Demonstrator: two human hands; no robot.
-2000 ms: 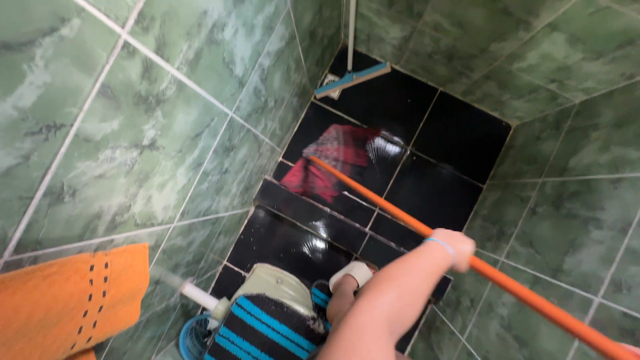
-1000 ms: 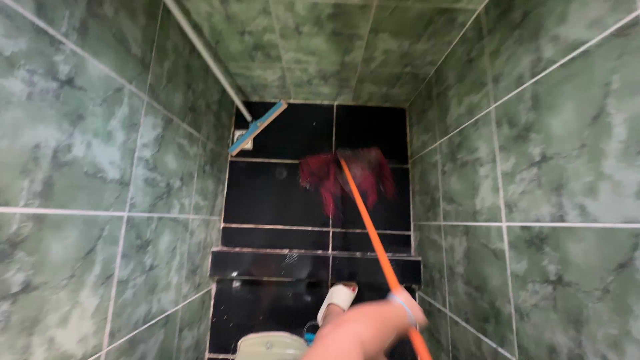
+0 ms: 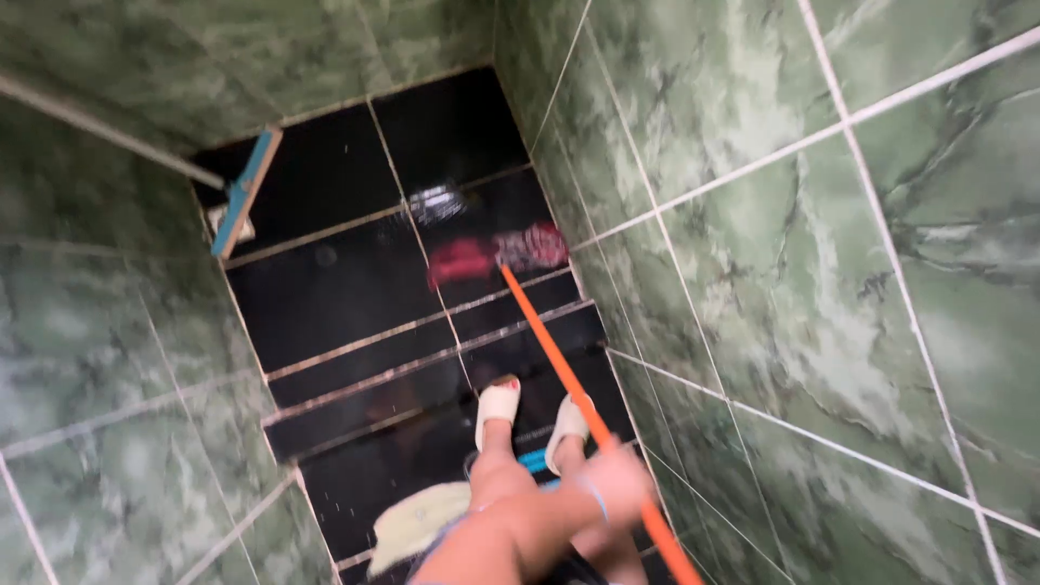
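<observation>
My left hand (image 3: 621,483), a light-blue band at its wrist, grips an orange pole (image 3: 552,349) that slants from the lower right up to the floor. At the pole's far end a red patterned cloth (image 3: 467,260), blurred, lies spread on wet black floor tiles (image 3: 309,301) beside the right wall. Whatever head the pole has is hidden by the cloth. My right hand is out of view.
A blue floor squeegee (image 3: 244,195) with a pale handle stands at the left wall, over a floor drain (image 3: 231,223). A tiled step edge (image 3: 431,357) crosses before my feet in pale slippers (image 3: 497,404). Lower left is a pale rounded fixture (image 3: 418,520).
The cloth at the pole's end has moved across the floor to the right wall. The squeegee has stayed by the left wall. The view has swung and tilted.
</observation>
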